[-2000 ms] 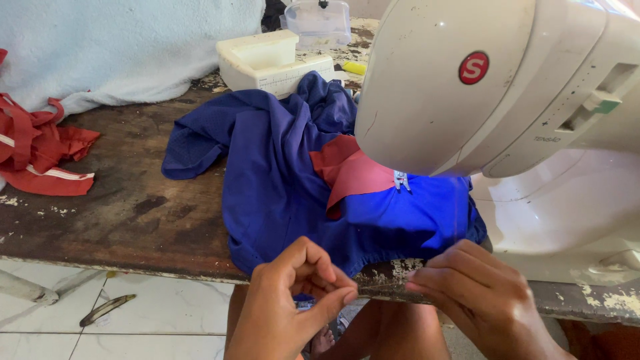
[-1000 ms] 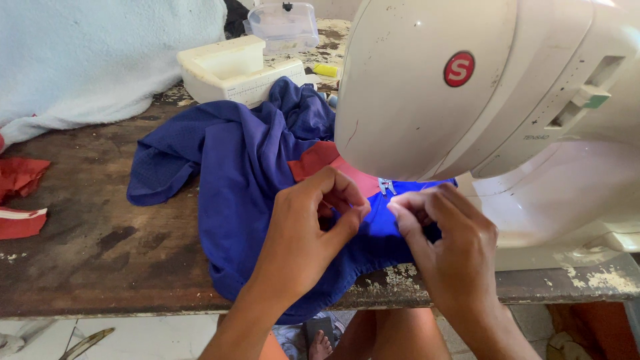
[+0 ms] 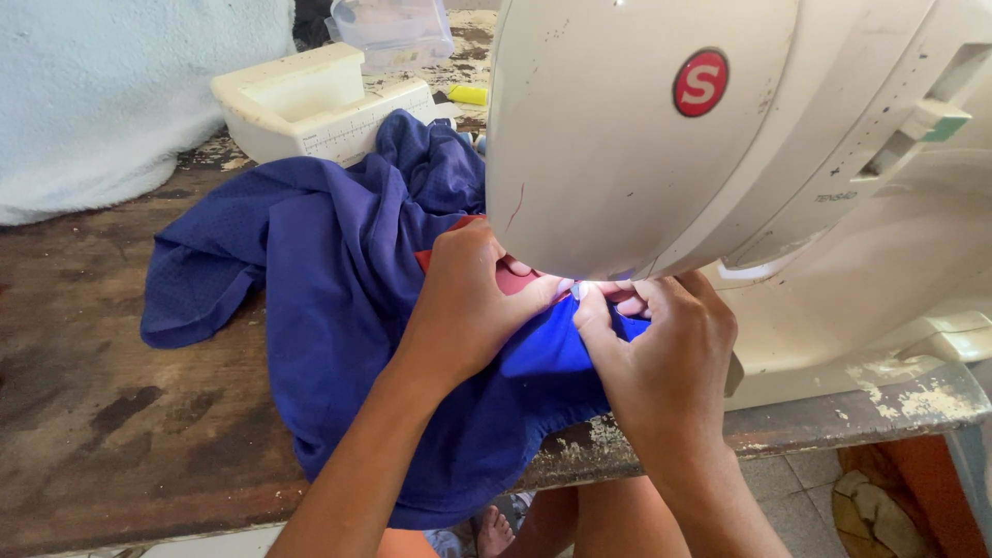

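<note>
A cream sewing machine [image 3: 620, 139] fills the upper right, its lamp lighting the work beneath the head. Blue fabric [image 3: 341, 333] lies bunched on the table and runs under the head, with a red fabric piece [image 3: 513, 280] on it. My left hand [image 3: 473, 298] rests over the red piece, thumb and fingers closed close to the presser foot area. My right hand [image 3: 659, 333] meets it there, its thumb and finger pinched at the small metal foot [image 3: 576, 291]. Whether either hand holds thread or cloth cannot be told; the needle is hidden.
Behind the fabric stand a cream machine accessory tray [image 3: 333, 116] and a clear plastic box [image 3: 391, 35]. A yellow object [image 3: 468, 94] lies near them. Light blue fleecy cloth [image 3: 116, 93] covers the back left. The worn wooden table's front edge [image 3: 597, 457] runs below my forearms.
Both hands have moved up from the table's front edge to under the machine head, and their fingertips have come together at the foot. The view has moved closer.
</note>
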